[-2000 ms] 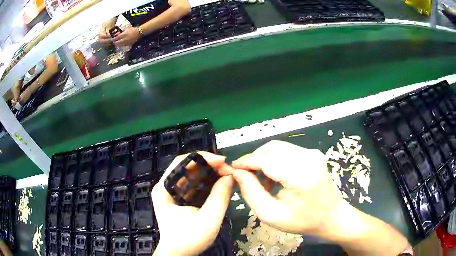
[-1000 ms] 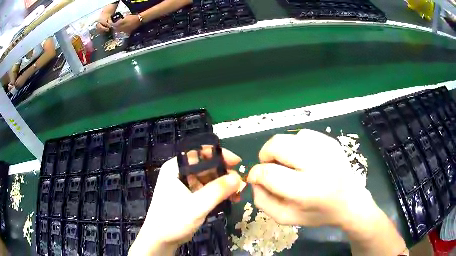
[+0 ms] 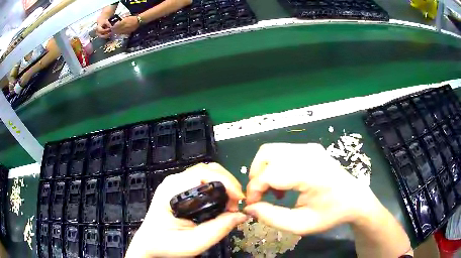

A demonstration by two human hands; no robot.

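My left hand [image 3: 189,221] holds a black phone housing [image 3: 199,201], tilted so that one narrow end faces me. My left thumb and index fingertips meet to the right of it. My right hand [image 3: 303,189] has its thumb and index fingertips beside them, with a tiny pale scrap [image 3: 241,204] between the two hands; which hand grips it is hard to tell. A black blister tray [image 3: 116,176] with housings in its pockets lies under and left of my left hand. A pile of cream adhesive pads [image 3: 265,239] lies below my hands.
Whiter strips [image 3: 352,156] lie beside a right-hand tray [image 3: 422,151]. More pale pieces [image 3: 16,195] lie at the far left. A white edge strip [image 3: 283,120] borders the green belt [image 3: 252,70]. Across it, a person's hands [image 3: 119,26] work beside another tray. A white post [image 3: 20,132] stands left.
The housing has tipped from showing its window openings to showing its narrow end, and sits lower. My right hand has moved slightly down and left, its thumb now visible beside my left fingertips.
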